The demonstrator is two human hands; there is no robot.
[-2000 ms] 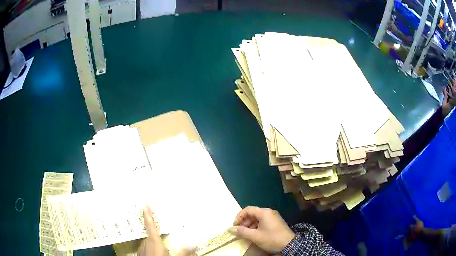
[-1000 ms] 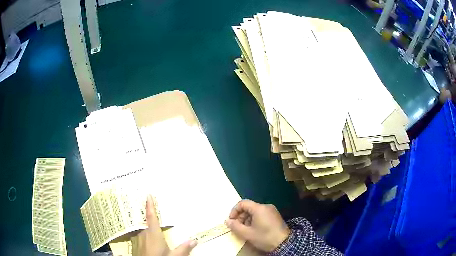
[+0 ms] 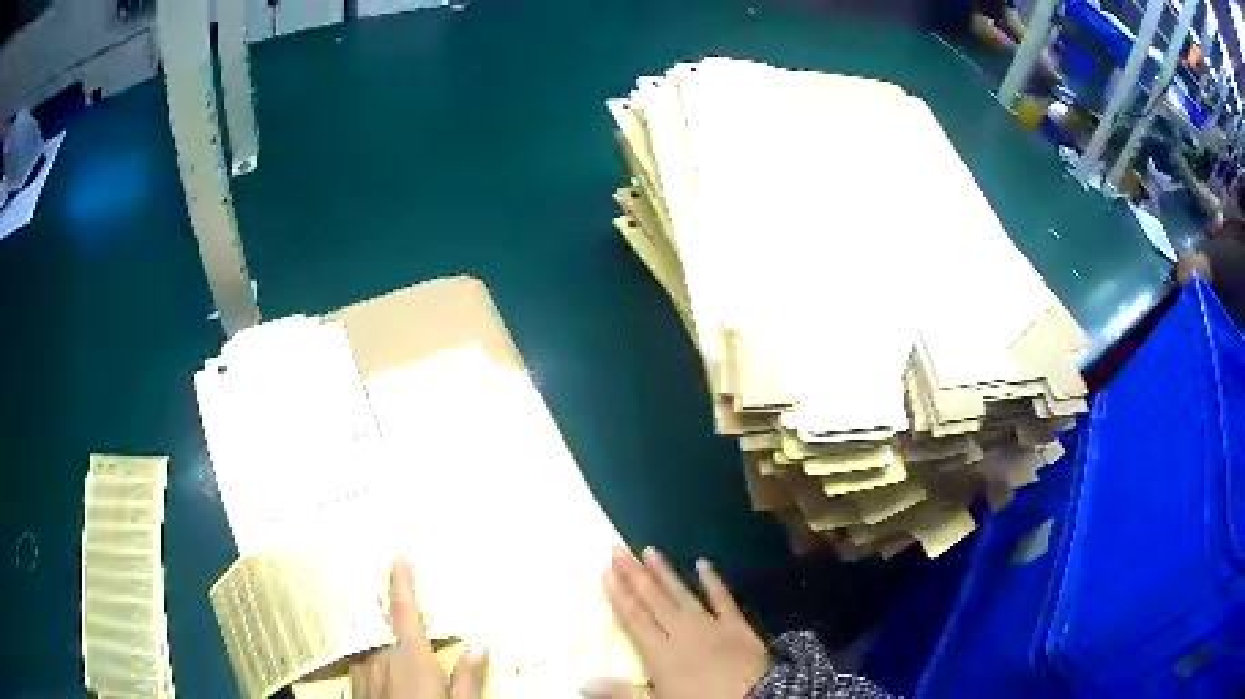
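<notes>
A flat carton (image 3: pixel 478 464), mostly glared white, lies in front of me with a browner rounded flap at its far end. My left hand (image 3: pixel 417 669) is at its near end, cut off by the bottom edge, holding a curled pale-yellow label sheet (image 3: pixel 280 615). My right hand (image 3: pixel 683 635) lies with fingers spread on the carton's near right edge; nothing shows in it. Any sticker under the hands is lost in glare. Spare label sheets (image 3: pixel 126 574) lie at the far left.
A thick, uneven carton stack (image 3: pixel 847 246) stands at right. Blue totes (image 3: pixel 1147 505) are beside the table at lower right. A pale perforated upright (image 3: pixel 205 164) rises at left. A white paper (image 3: pixel 30 191) lies far left. Part of another person shows at the right edge.
My right hand has gone from pinching at the near-edge strip to lying spread on the carton. The label sheet in my left hand has swung down from lying flat and is curled. The blue tote at right shows more.
</notes>
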